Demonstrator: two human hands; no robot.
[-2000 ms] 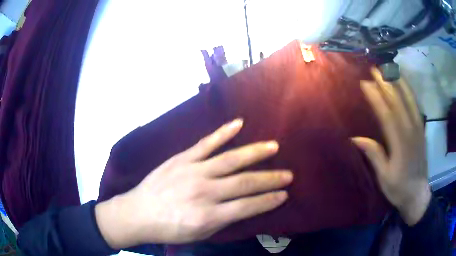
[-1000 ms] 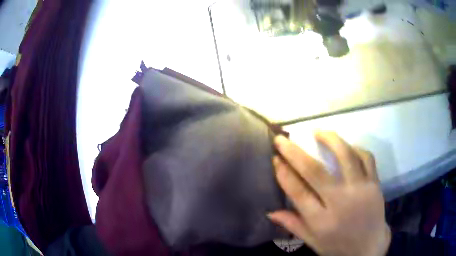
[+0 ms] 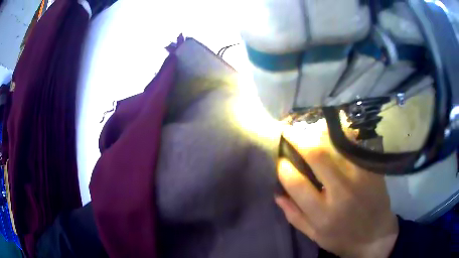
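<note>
The maroon garment panel (image 3: 128, 171) lies folded over, its grey-mauve wrong side (image 3: 211, 166) facing up across the middle. Its right edge runs under the sewing machine head (image 3: 337, 55), where lamp glare washes out the needle area. My right hand (image 3: 332, 196) lies at that edge just below the head, with fingers bent on the cloth; a dark narrow gap or strip shows between the fingers. My left hand is not visible; only a dark sleeve (image 3: 80, 227) shows at lower left, running behind the panel.
Stacked maroon panels (image 3: 48, 136) hang in thick folds along the left. The white table (image 3: 126, 55) shows between the stack and the panel. Loose threads (image 3: 107, 112) stick out at the cloth's left edge. Blue plastic (image 3: 7, 221) shows at the far left rim.
The panel has been turned from maroon face to grey-mauve side, and my left hand has gone out of sight. Since the last frame, the machine head has come large into view above my right hand.
</note>
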